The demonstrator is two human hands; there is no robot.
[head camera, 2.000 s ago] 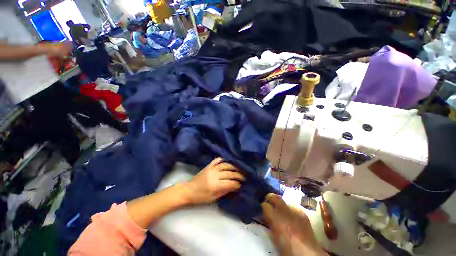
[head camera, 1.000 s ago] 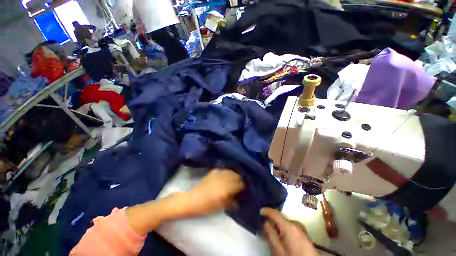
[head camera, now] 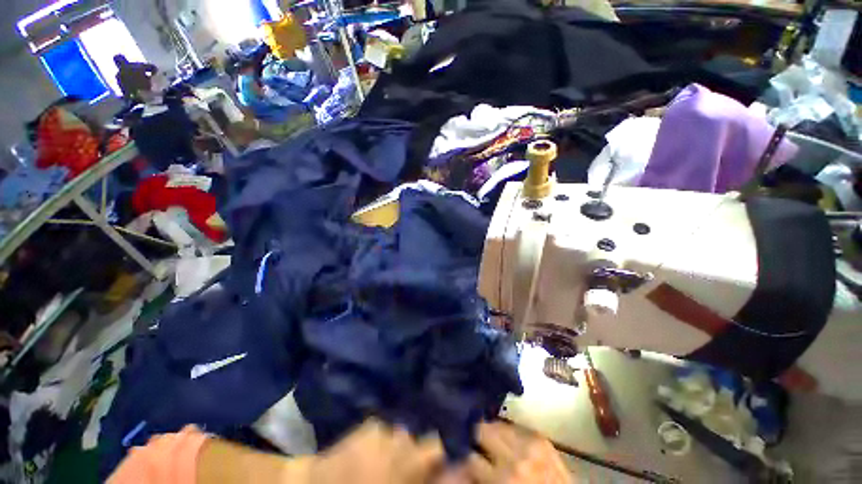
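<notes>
The navy garment lies in a large crumpled heap left of the white sewing machine. Part of it reaches down to both hands at the bottom of the view. My left hand is blurred and grips the cloth at the lower centre. My right hand is close beside it, blurred and cut off by the lower edge, with navy cloth between the two hands. Its fingertips are partly hidden. The cloth's right edge is beside the needle area, which is mostly hidden under the machine head.
A red-brown-handled tool lies on the machine bed. A long dark shape and small pale items are right of it. Purple cloth and a black pile are behind. Red cloth and scraps are at left.
Both hands have moved down towards the lower edge, bringing navy cloth over the bed's left part. The view has shifted slightly. The standing person seen earlier at the back is out of view.
</notes>
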